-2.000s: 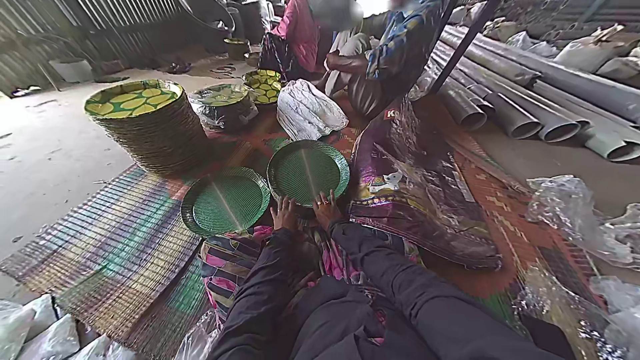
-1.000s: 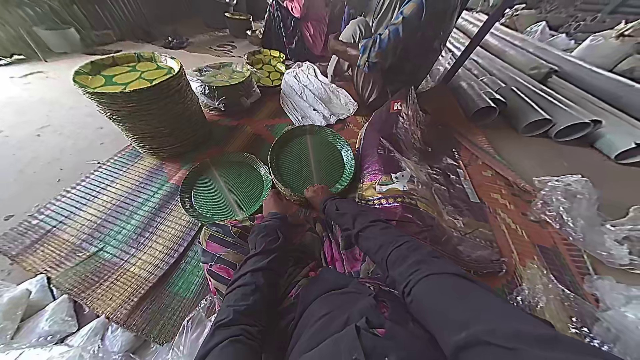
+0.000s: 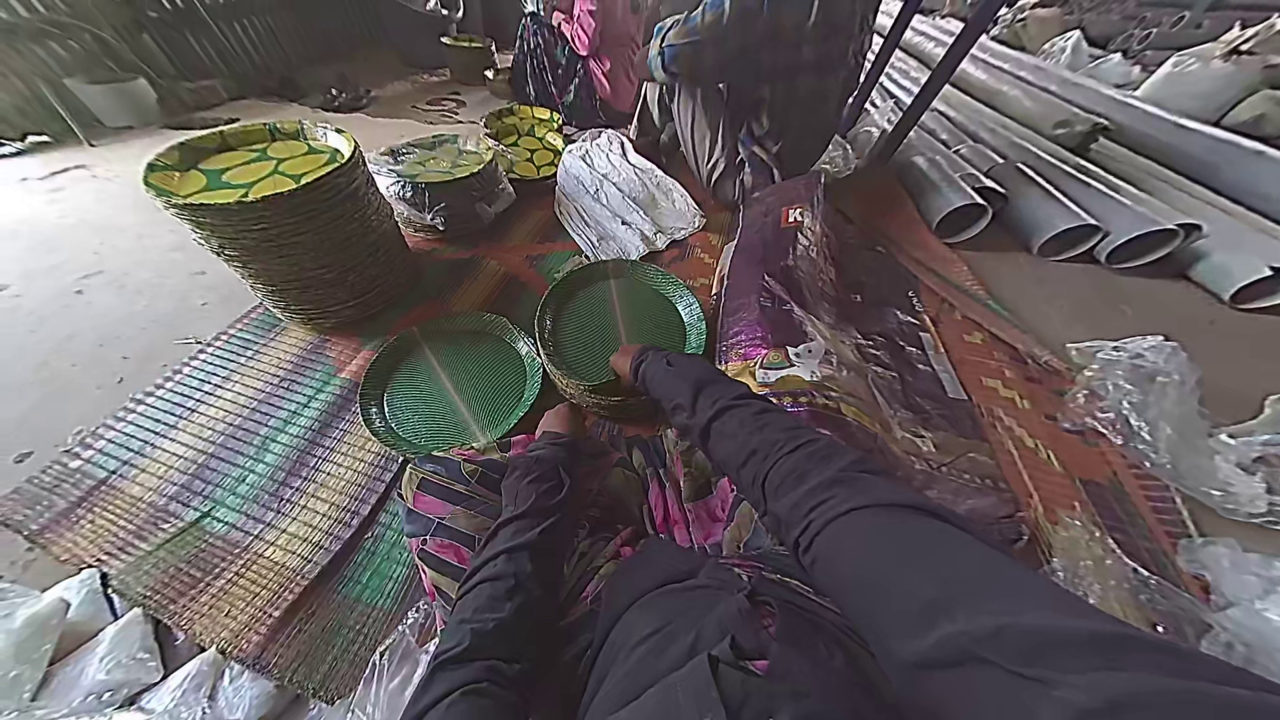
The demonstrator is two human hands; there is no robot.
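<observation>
Two green round plates lie before me on the mat. The left green plate (image 3: 450, 385) rests partly by my patterned cloth; the right green plate (image 3: 615, 305) tops a short stack. My right hand (image 3: 628, 365) touches the near rim of the right plate, its fingers mostly hidden by the sleeve. My left hand (image 3: 561, 420) is close beside the near edge of the right stack, between the two plates; its fingers are hard to make out. A tall stack of yellow-and-green plates (image 3: 290, 225) stands at the far left of them.
A plastic-wrapped plate stack (image 3: 440, 185), more yellow-and-green plates (image 3: 525, 140) and a white sack (image 3: 620, 200) stand farther back. A purple printed plastic sack (image 3: 800, 290) lies at right. Metal pipes (image 3: 1060, 210) and clear plastic (image 3: 1150, 410) are beyond. A person (image 3: 760, 80) sits at the back.
My right hand, flat near the plates' edge two seconds ago, is now curled over the near rim of the right plate. My left hand has drawn in its fingers beside the stack.
</observation>
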